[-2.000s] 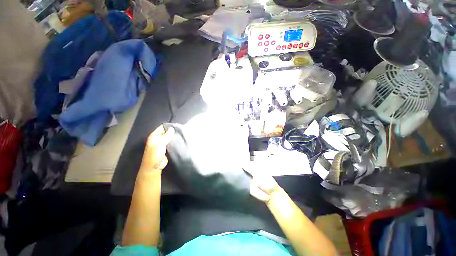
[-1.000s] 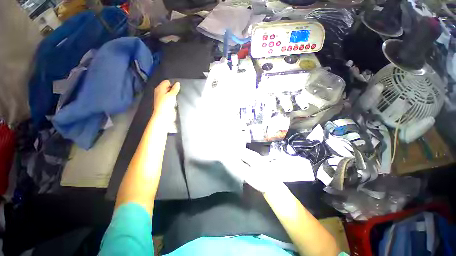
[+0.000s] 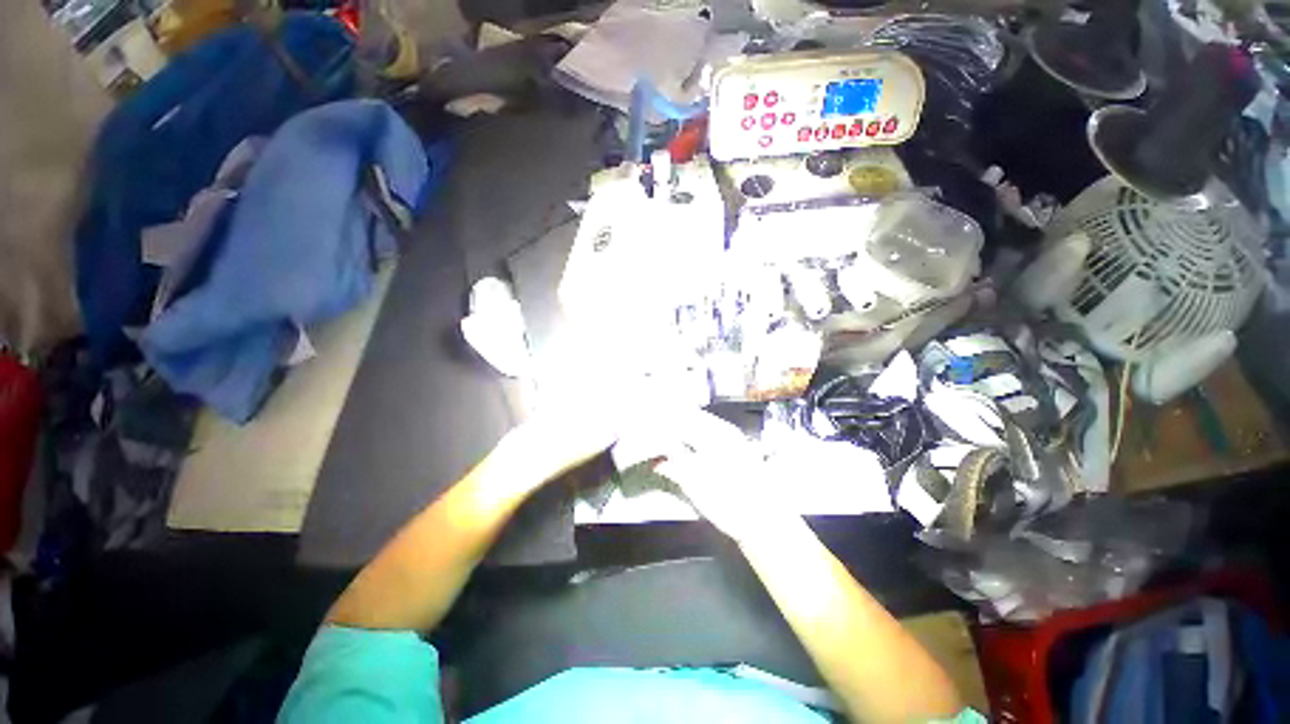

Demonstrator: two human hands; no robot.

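Observation:
The white sewing machine [image 3: 644, 255] stands at the centre, washed out by its lamp. My left hand [image 3: 573, 424] and my right hand [image 3: 700, 460] are close together in the glare at its front, low over the bright machine plate [image 3: 828, 478]. Both hands are overexposed, so their fingers and any cloth between them cannot be made out. A small bright white piece [image 3: 495, 325] shows left of the machine. Long dark grey cloth [image 3: 425, 382] lies flat on the left. The needle area is lost in the light.
A control panel [image 3: 816, 106] stands behind the machine. A blue garment heap [image 3: 290, 255] lies left. Tangled strips [image 3: 990, 424], a black coil [image 3: 863, 410], a clear container [image 3: 922, 248] and a fan [image 3: 1153, 276] are right. A red crate [image 3: 1019, 658] is lower right, below a clear plastic bag [image 3: 1026, 559].
My left hand has moved from the panel's far left edge down and right, beside my right hand. The grey panel once spread between my hands no longer shows there.

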